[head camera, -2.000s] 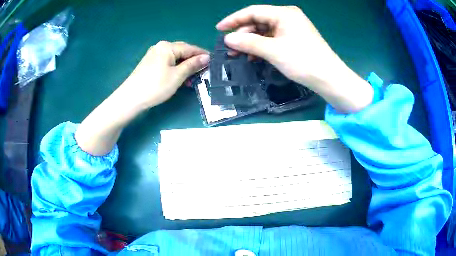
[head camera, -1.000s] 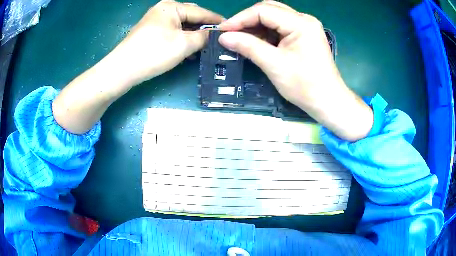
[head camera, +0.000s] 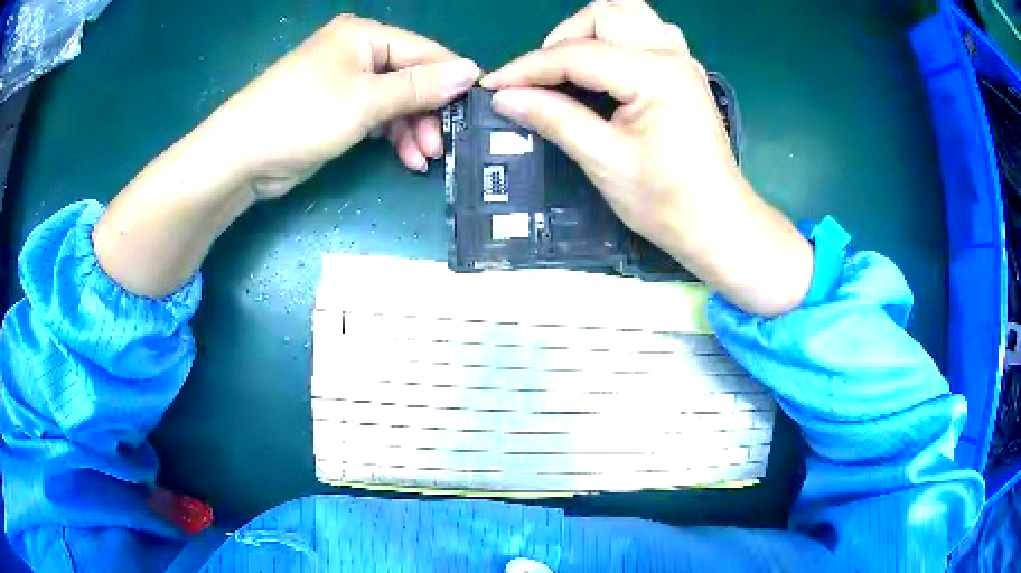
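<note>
The open black device housing (head camera: 582, 241) lies on the dark green surface, above the pale pad sheet. A black inner cover plate (head camera: 517, 197) lies in its left half; pale rectangles and a small dotted patch show through its openings. My left hand (head camera: 375, 95) grips the housing's upper left corner with its fingertips. My right hand (head camera: 627, 118) pinches the plate's upper edge beside it and covers much of the right half. Any small piece between the fingertips is hidden. The adhesive pad sheet (head camera: 537, 381), pale with dark grid lines, lies nearest my body.
A blue bin's edge (head camera: 968, 224) runs down the right, with dark pieces beyond it. A clear plastic bag (head camera: 39, 45) is at the upper left. A small red thing (head camera: 185, 512) is by my left sleeve at the lower left.
The black plate, held raised and tilted over the housing earlier, now lies flat in its left half. Over the last second, my hands' fingertips have stayed near the upper left corner.
</note>
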